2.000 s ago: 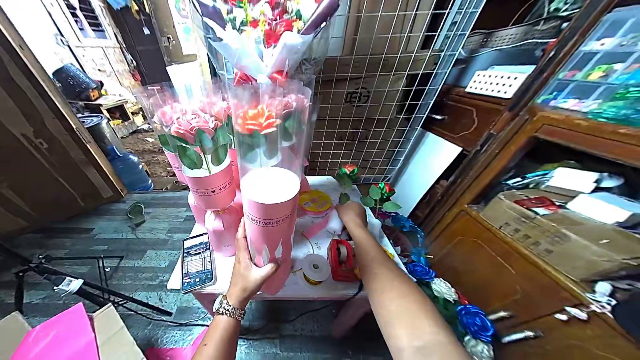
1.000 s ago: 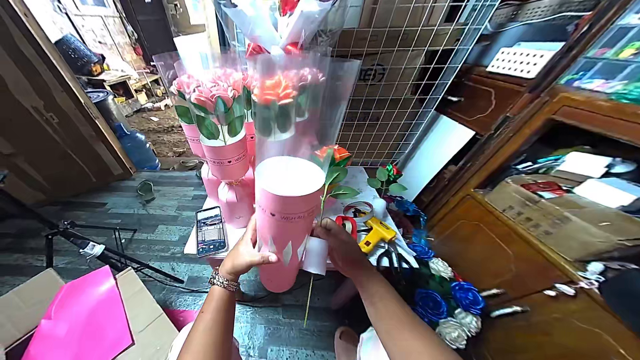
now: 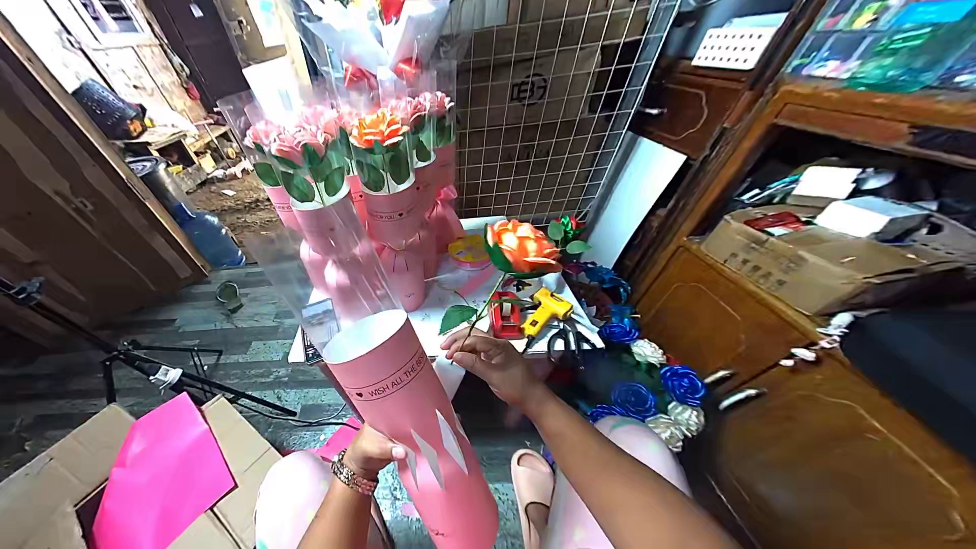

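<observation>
My left hand [image 3: 374, 455] holds a pink paper flower sleeve [image 3: 415, 427] with a clear plastic upper part, tilted over my lap. Between the fingers of my right hand [image 3: 488, 360] is the green stem of an orange artificial rose [image 3: 524, 248], its bloom above the small white table [image 3: 450, 305]. Wrapped pink roses [image 3: 305, 145] and an orange rose [image 3: 379, 130] stand in similar sleeves at the table's left. Beyond my right hand lie a red tape dispenser [image 3: 506, 314], a yellow glue gun [image 3: 549, 309] and black-handled scissors [image 3: 568, 343].
Blue and white artificial roses [image 3: 633, 400] lie right of the table. An open cardboard box [image 3: 252, 450] with a pink sheet sits at lower left, near a black tripod [image 3: 206, 381]. A wooden cabinet [image 3: 823, 427] stands at right, a wire grid [image 3: 534, 114] behind the table.
The sleeve in my left hand has come down toward my lap and tilted. My right hand has lifted the orange rose from beside the sleeve, out over the table.
</observation>
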